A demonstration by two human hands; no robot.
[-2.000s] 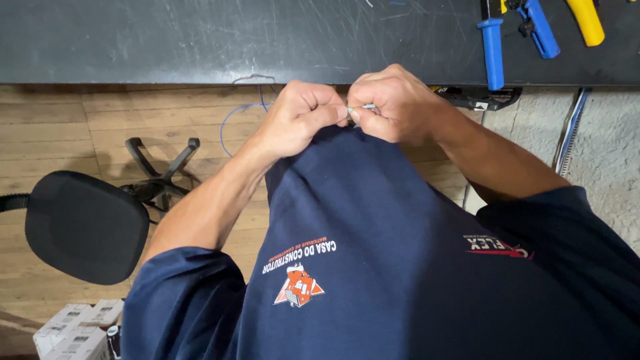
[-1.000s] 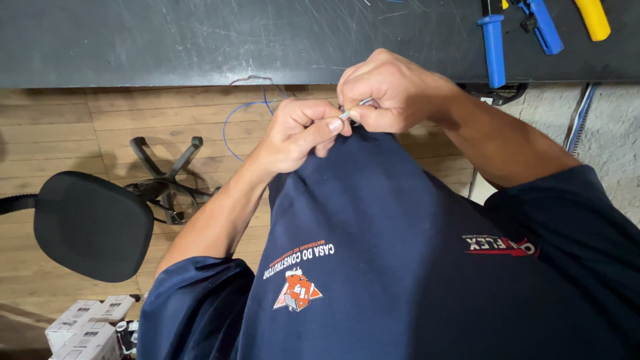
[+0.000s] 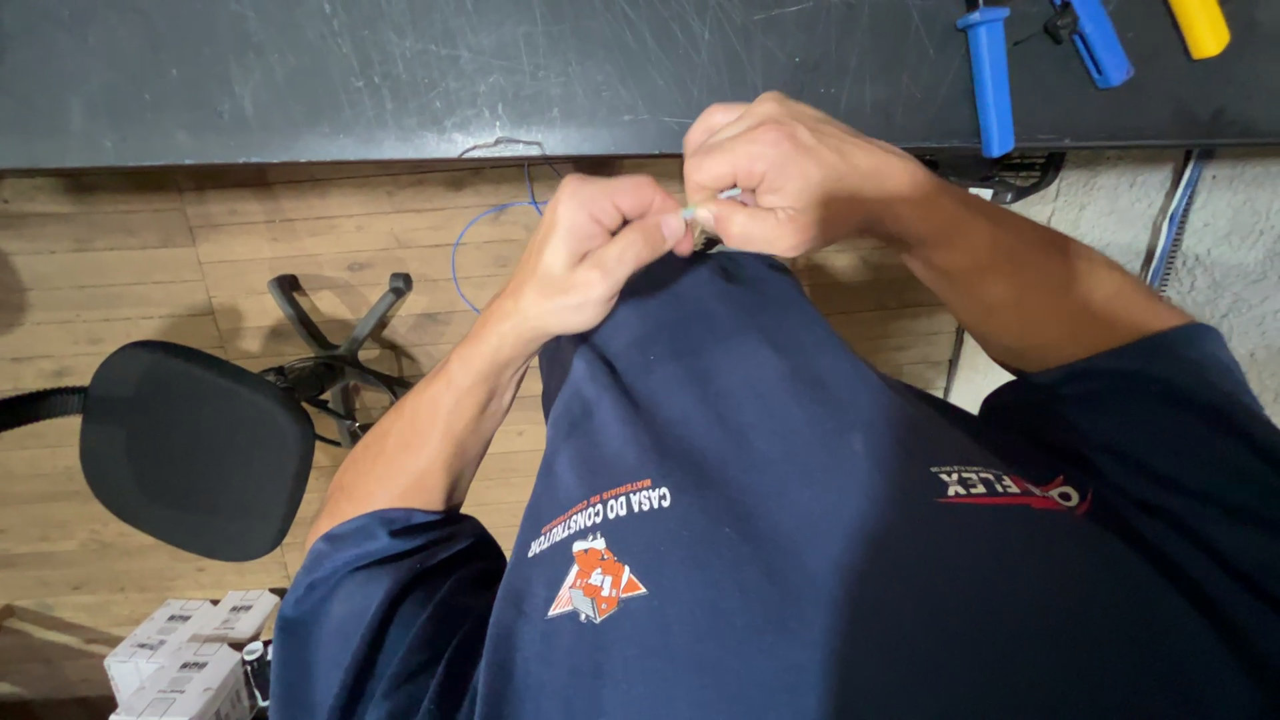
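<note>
My left hand (image 3: 605, 245) and my right hand (image 3: 770, 180) are close together just off the table's front edge. Between their fingertips they pinch a thin, light-coloured piece (image 3: 688, 213), perhaps cable wires; its far end (image 3: 732, 192) shows at my right fingers. The fingers cover most of it, so its exact kind is unclear. A thin blue cable (image 3: 487, 212) loops down beside my left hand from the table edge. The dark blue shirt stretches out right below both hands.
The black table (image 3: 350, 90) runs across the top. A blue-handled tool (image 3: 990, 85), another blue tool handle (image 3: 1100, 45) and a yellow handle (image 3: 1200, 25) lie at its right. A black office chair (image 3: 197, 450) stands at left, above white boxes (image 3: 190, 680) at lower left.
Both hands have stayed together on the small piece. Compared with two seconds ago, my right hand is raised a little over it, with its fingers more curled.
</note>
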